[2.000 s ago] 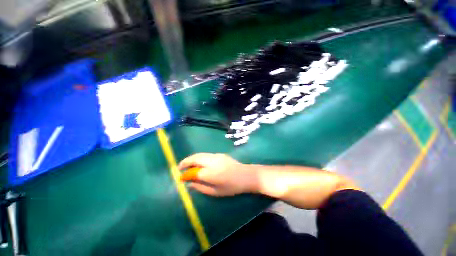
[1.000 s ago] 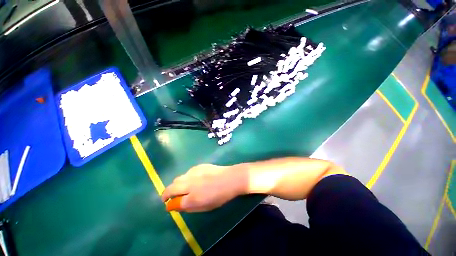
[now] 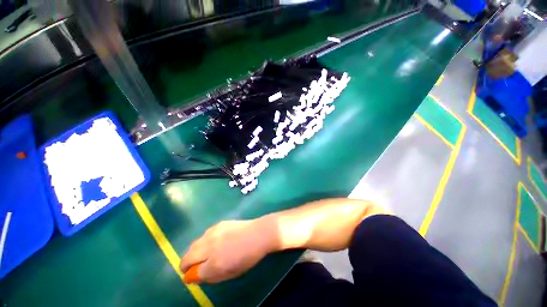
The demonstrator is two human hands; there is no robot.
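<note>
My right hand [image 3: 225, 255] rests palm down on the green bench [image 3: 204, 210], over the yellow line, with its fingers curled. An orange cover [image 3: 192, 274] shows at a fingertip. Whether anything is under the fingers is hidden. My left hand is out of the picture. Beyond my right hand lies a fanned pile of black leads [image 3: 240, 111] with white connectors [image 3: 294, 129] along its near edge. A few leads [image 3: 195, 174] stick out to the left. A smaller blue tray [image 3: 141, 174] at the left holds many white housings [image 3: 90, 156], with a patch of blue base showing.
A larger blue tray [image 3: 27, 240] is cut off at the left edge, with a white strip [image 3: 5, 231] and a small red-orange piece [image 3: 21, 155]. A metal post [image 3: 114, 54] stands behind the bench. Grey floor with yellow lines and blue bins [image 3: 507, 99] are at right.
The view has shifted, so the trays and the pile appear further left. The orange-covered fingertip stays near the yellow line. The larger tray is more cut off, and more floor shows at right.
</note>
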